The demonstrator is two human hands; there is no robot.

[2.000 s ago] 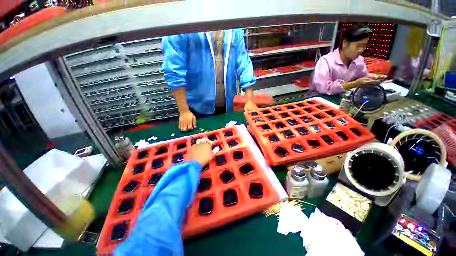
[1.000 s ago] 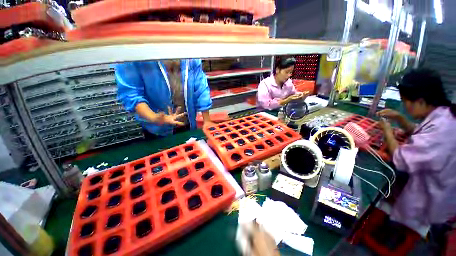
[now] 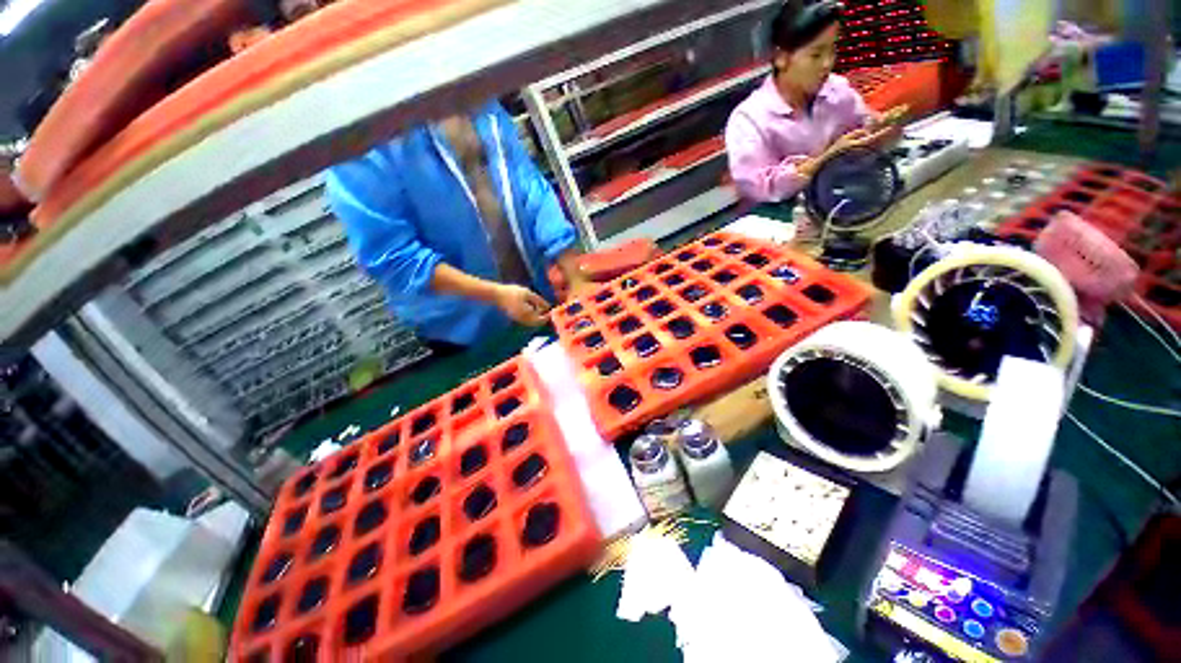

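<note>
Neither of my hands is in view. The nearest orange-red foam tray (image 3: 444, 495) lies in front of me, tilted in the view, with dark glossy watch heads (image 3: 421, 587) in its pockets. A second foam tray (image 3: 764, 321) lies behind it to the right, also holding watch heads. A pale sheet (image 3: 589, 447) shows between the trays. White wipes (image 3: 745, 609) lie loose at the bottom centre, beside thin yellow sticks (image 3: 637, 549). Two pale bottles with metal tops (image 3: 702, 464) stand behind the wipes.
A dark box with a pale patterned top (image 3: 787, 508), round fans (image 3: 852, 395) and a dark device with a white roll (image 3: 965, 570) stand at the right. A shelf beam (image 3: 389, 97) crosses above. One person in blue (image 3: 447, 233) and one in pink (image 3: 797, 136) are across the bench.
My hand, earlier over the near tray and then blurred by the wipes, has left the picture. The view has turned and tilted. The person in blue has lowered a hand towards the second tray.
</note>
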